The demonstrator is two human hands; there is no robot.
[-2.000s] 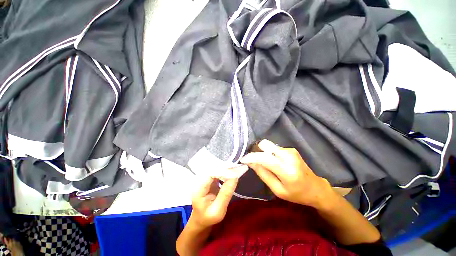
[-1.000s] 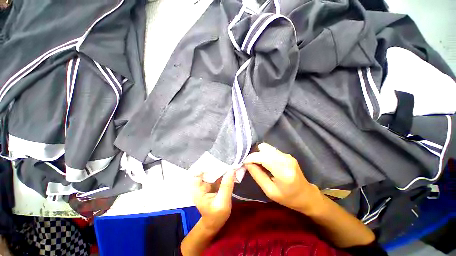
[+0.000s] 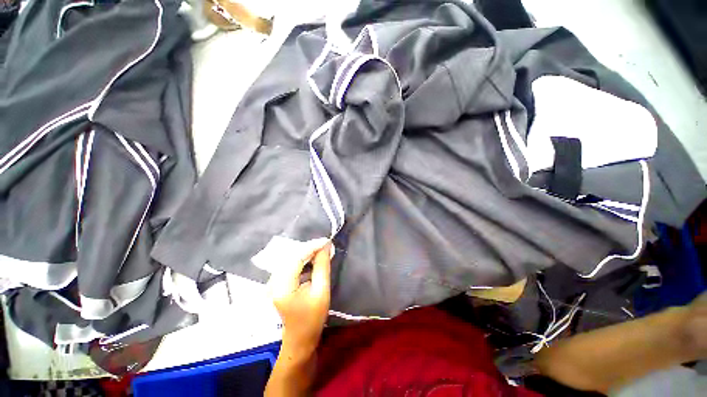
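A grey garment (image 3: 457,209) with white-edged stripes lies spread before me. Its sleeve (image 3: 360,186) has paired white lines and runs down to a white cuff band (image 3: 283,252). My left hand (image 3: 301,298) pinches the edge of the cuff band between thumb and fingertips, at the sleeve's lower end. My right forearm stretches to the right edge, blurred; the hand itself is cut off by that edge. A very faint line, maybe thread, runs right from the cuff across the grey cloth. No needle can be made out.
A second grey garment (image 3: 46,186) with white trim lies at left. A white panel (image 3: 593,116) with a dark tab (image 3: 567,167) is at right. A blue basket (image 3: 201,380) shows below the white table's edge (image 3: 225,337). A brown strip (image 3: 240,17) lies at the top.
My right hand has left the cuff and swung right, out of the picture. My left hand still pinches the cuff. The view has shifted, so the garments appear further left.
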